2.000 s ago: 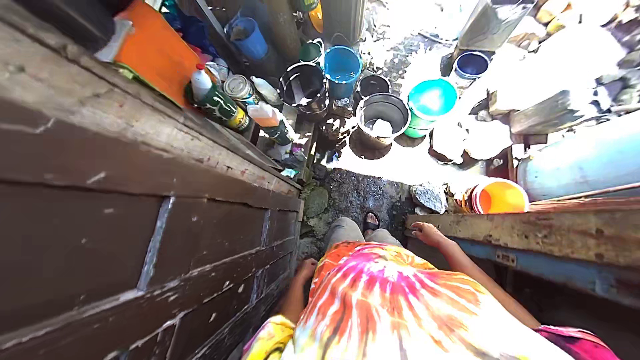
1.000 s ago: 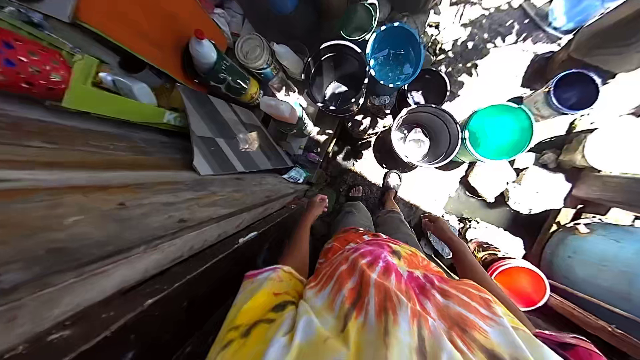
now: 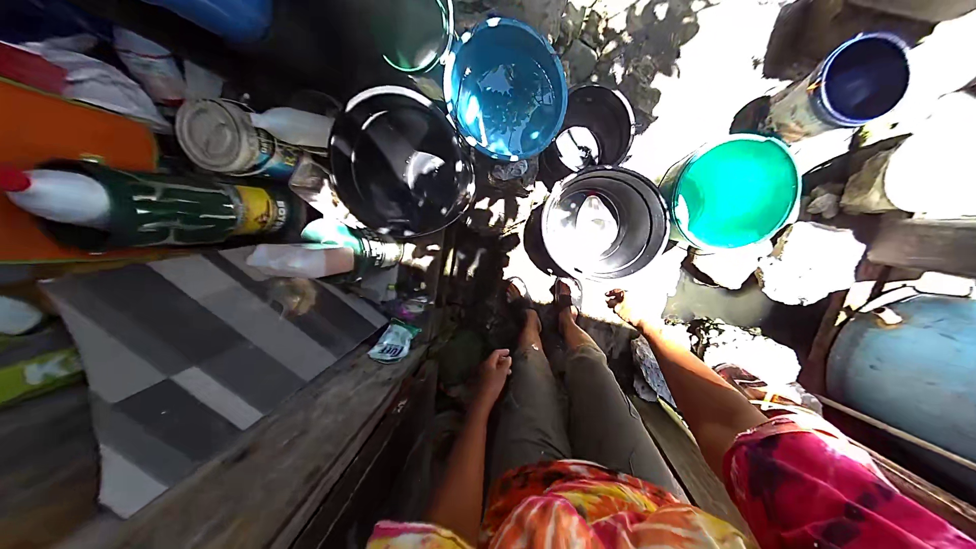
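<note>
My left hand hangs beside my left leg, its fingers curled with nothing visible in them, near the wooden ledge. My right hand reaches forward to the right of my feet, just below a black bucket with something white inside; its fingers look loosely bent and hold nothing visible. Several more buckets stand ahead: a blue one with liquid in it, a large black one, a smaller black one and a green one.
On the left, the wooden ledge bears a grey checkered sheet, a dark green bottle and a lidded tub. Rocks, a dark blue bucket and a light blue drum lie to the right.
I have come closer to the buckets. My right arm now stretches further forward than one second ago. The orange bucket on the right no longer shows plainly.
</note>
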